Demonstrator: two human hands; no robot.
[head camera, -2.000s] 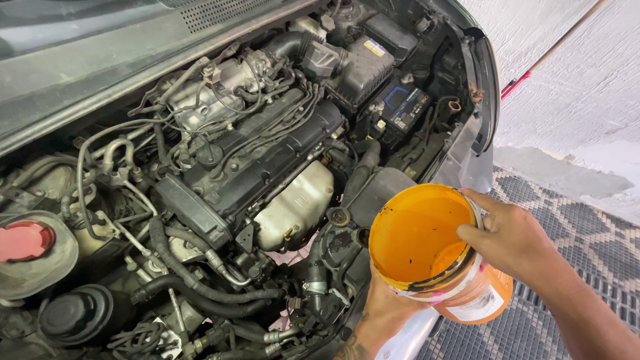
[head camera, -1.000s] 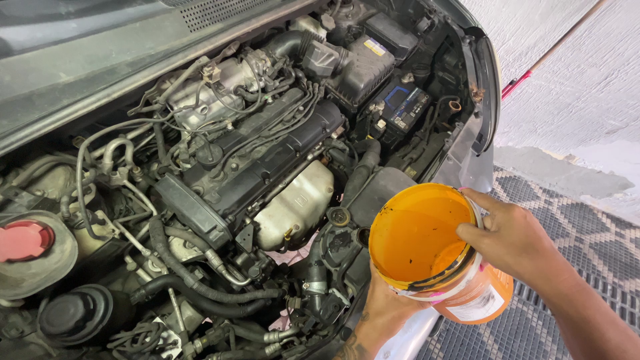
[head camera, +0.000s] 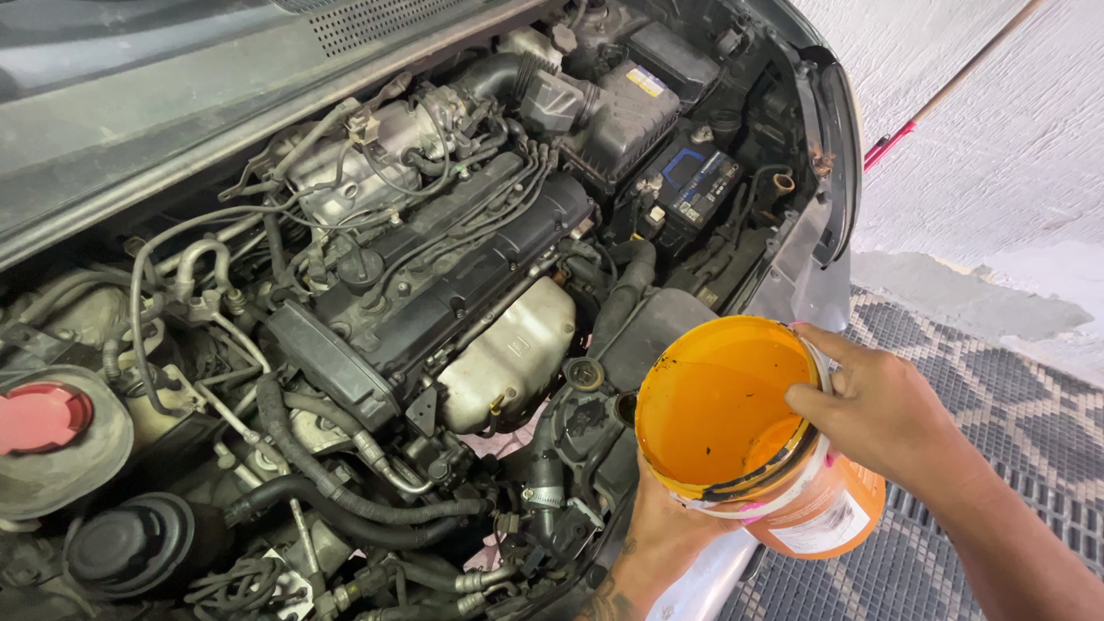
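Note:
An orange plastic bucket (head camera: 828, 509) is tilted toward the engine bay at the car's front edge. My right hand (head camera: 880, 405) grips its rim on the right, thumb over the edge. My left hand (head camera: 668, 517) holds the bucket low on its left side, the fingers partly hidden behind it. Dark specks mark the orange inner wall, and liquid seems to lie inside. Just left of the rim is an open round neck (head camera: 625, 409), partly covered by the bucket. A round metal-rimmed fitting (head camera: 583, 373) sits slightly above it.
The engine cover (head camera: 483, 267), a metal heat shield (head camera: 517, 354), the car battery (head camera: 686, 185) and the air filter box (head camera: 630, 121) fill the bay. At left are a red cap (head camera: 43, 417) and a black reservoir cap (head camera: 129, 545). A stick (head camera: 957, 90) leans by the white wall.

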